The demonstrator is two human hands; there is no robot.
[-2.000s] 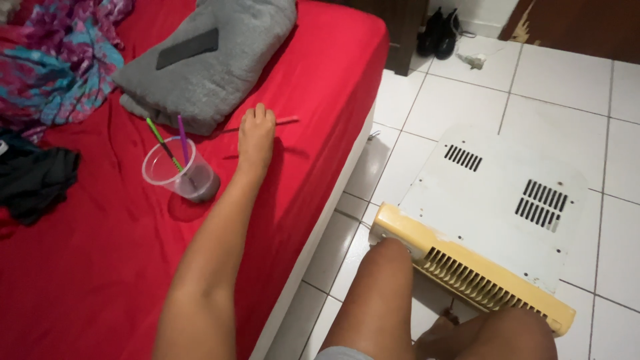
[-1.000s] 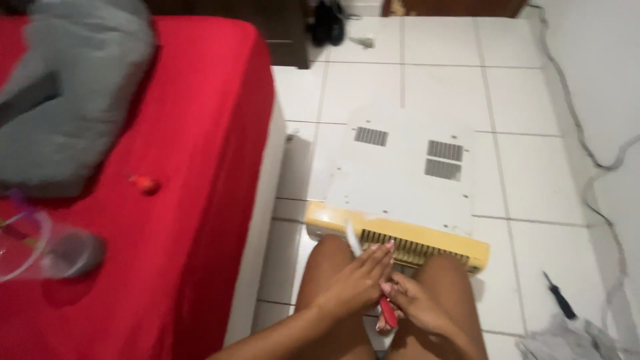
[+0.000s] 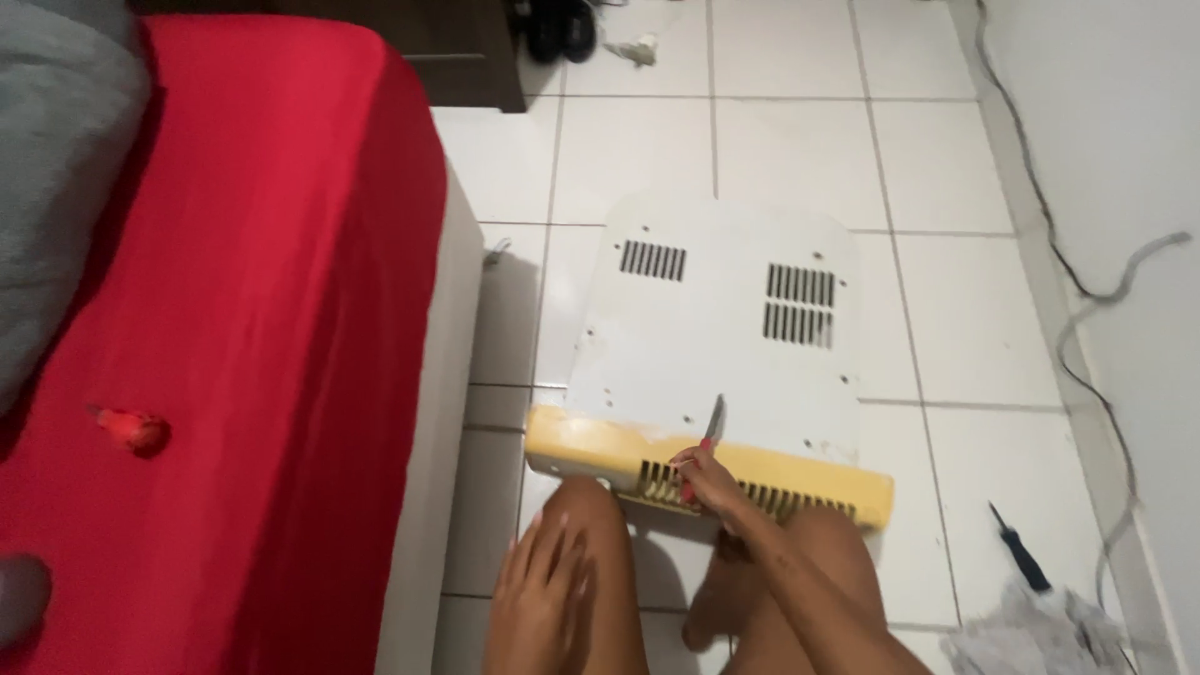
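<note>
A white metal panel [image 3: 717, 328] with vent slots and screws lies on the tiled floor, joined to a yellowed plastic grille [image 3: 581, 436] along its near edge. My right hand [image 3: 708, 480] is closed around the red handle of a knife [image 3: 716, 422]; its blade points away from me over the seam between grille and panel. My left hand [image 3: 544, 586] rests on my left knee, fingers spread, with nothing visible in it. Both knees are bent just behind the grille.
A bed with a red sheet [image 3: 281, 234] stands at left, bearing a small red object [image 3: 133, 428] and a grey pillow [image 3: 66, 178]. A dark-handled screwdriver [image 3: 1020, 555] lies beside a plastic bag [image 3: 1041, 628] at right. A cable [image 3: 1036, 187] runs along the wall. Dark shoes [image 3: 561, 30] sit at the top.
One second ago both hands were together on the knife; now only my right hand holds it, and my left is on my knee. The view has swung right since two seconds ago.
</note>
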